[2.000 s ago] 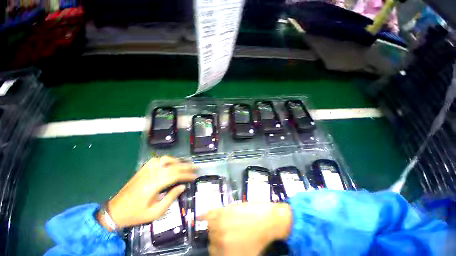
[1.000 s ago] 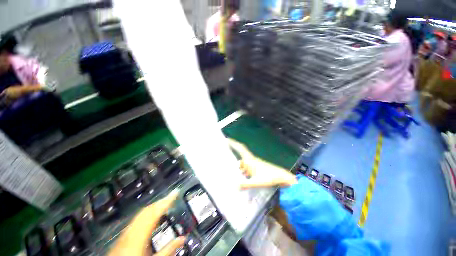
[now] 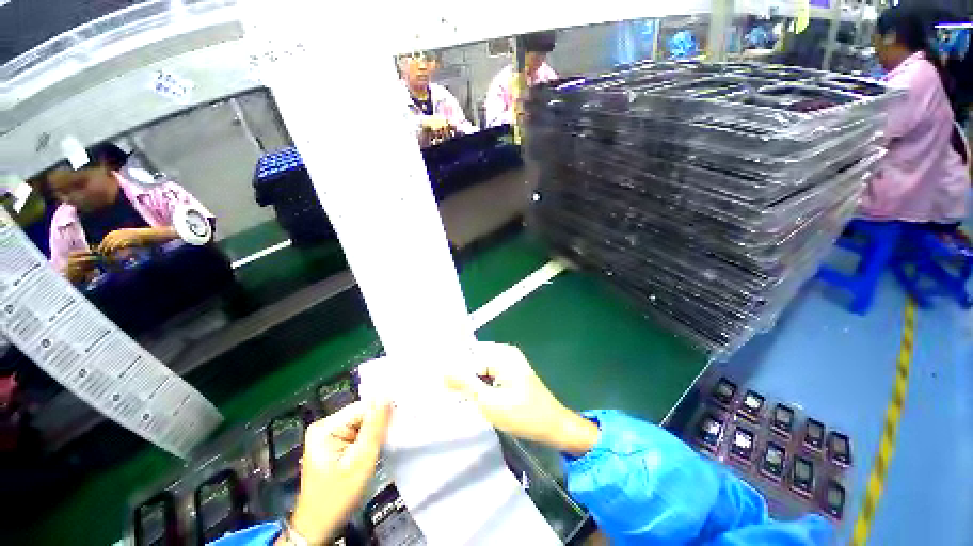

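A long, mostly plain white strip (image 3: pixel 373 203) hangs from the top centre down past the bottom edge. My left hand (image 3: pixel 344 459) is at its left side, thumb and finger pinched on white paper. My right hand (image 3: pixel 512 397) is at its right side, fingertips on the strip. Whether a separate label is between them I cannot tell. A printed label strip (image 3: pixel 96 357) hangs at the left. Black phone units (image 3: pixel 219 503) lie in a clear tray below, partly hidden by the strip and my left hand.
Tall stacked trays (image 3: pixel 704 181) stand at the right on the green bench (image 3: pixel 608 331). A lower tray of units (image 3: pixel 774 453) lies below the bench edge. People in pink sit opposite and at the far right. A blue stool (image 3: pixel 870 267) stands on the blue floor.
The view has swung right from the tray to the plain strip. My left hand has moved from the units up to the strip; my right hand has moved from the units to the strip.
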